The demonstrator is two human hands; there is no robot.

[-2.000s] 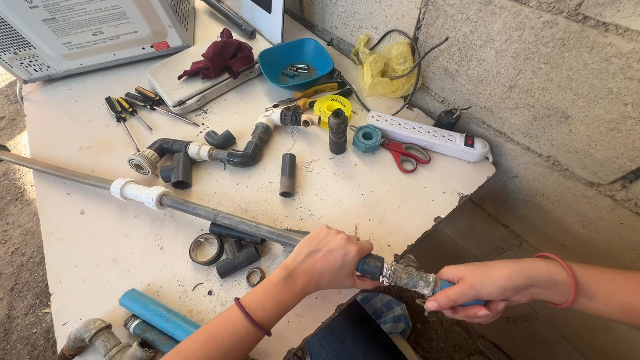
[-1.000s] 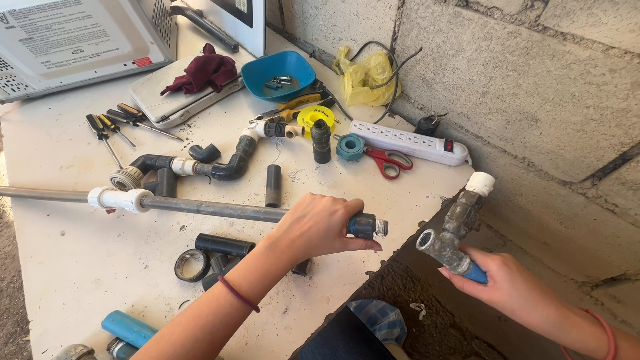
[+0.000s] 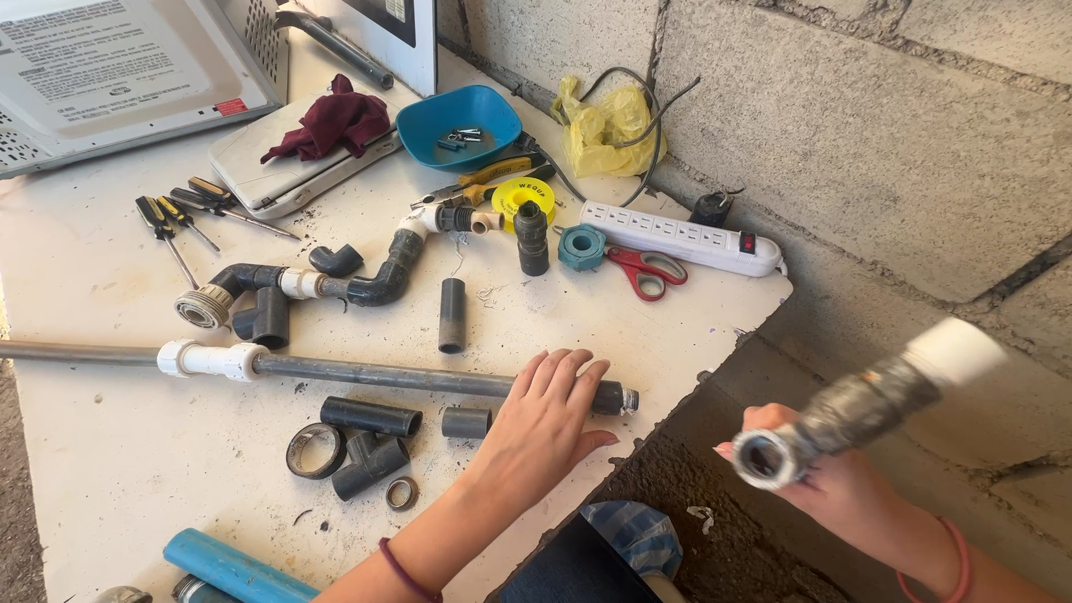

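Note:
My left hand (image 3: 544, 427) lies palm down over the right end of a long grey pipe (image 3: 377, 373), its fingers fairly straight; whether it grips the pipe is not clear. The pipe rests along the table and carries a white coupling (image 3: 211, 360). Some white thread tape shows at its dark threaded tip (image 3: 624, 400). My right hand (image 3: 837, 494), out past the table's right edge, holds up a grey pipe tee fitting (image 3: 863, 410) with a blurred white cap (image 3: 955, 352) on its upper end. The open mouth of the fitting faces me.
Loose dark fittings (image 3: 368, 465) and a blue pipe (image 3: 234, 569) lie near me. Beyond the long pipe are an elbow assembly (image 3: 389, 272), screwdrivers (image 3: 172, 230), red-handled scissors (image 3: 645, 270), a yellow tape spool (image 3: 523, 194), a blue bowl (image 3: 459, 126) and a power strip (image 3: 682, 239). A block wall (image 3: 854, 126) stands behind.
The fitting was joined to the pipe's end two seconds ago and is now apart from it in my right hand. My left hand has gone from a closed grip to a flatter pose, and the pipe end is lower.

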